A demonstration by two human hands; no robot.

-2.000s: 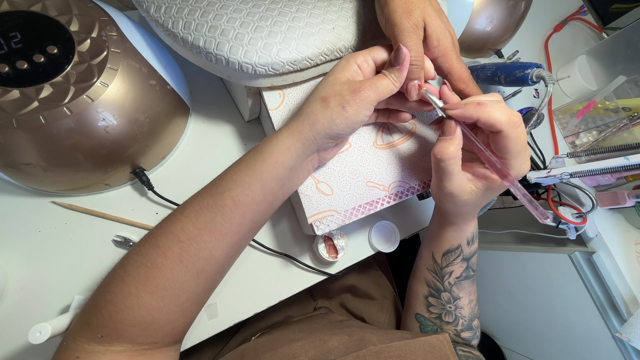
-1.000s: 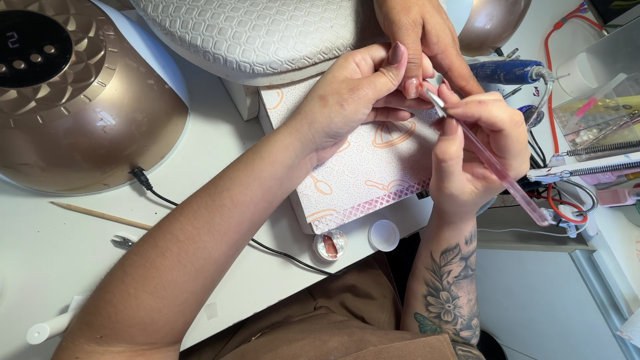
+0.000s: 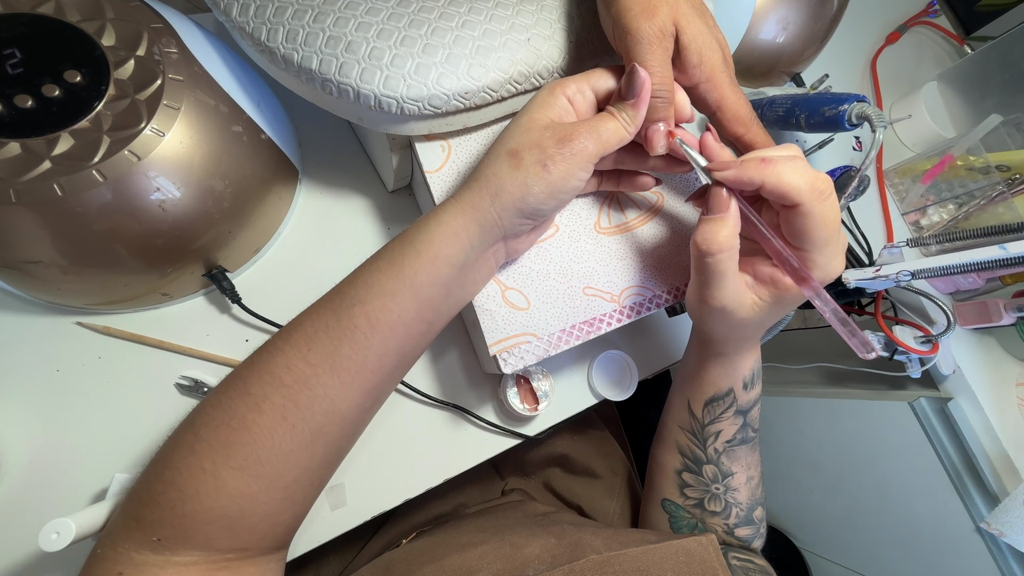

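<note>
Another person's hand (image 3: 688,56) reaches in from the top. My left hand (image 3: 572,144) is closed around a finger of it, thumb on top. My right hand (image 3: 768,232) holds a nail brush with a pink handle (image 3: 800,276) like a pen. The brush's metal ferrule points up and left, its tip at the held finger's nail, where a little reddish colour shows. Below the hands is a patterned box or pad (image 3: 576,296). Near its lower edge stand a small open jar with pinkish-brown product (image 3: 526,392) and a white round lid (image 3: 614,375).
A gold nail lamp (image 3: 144,176) fills the upper left, its black cable crossing the table. A textured white armrest (image 3: 424,56), wooden stick (image 3: 160,344), cuticle nippers (image 3: 193,387) and white tube (image 3: 76,528) lie around. At right are a blue nail drill handpiece (image 3: 808,111) and a clear case (image 3: 952,176).
</note>
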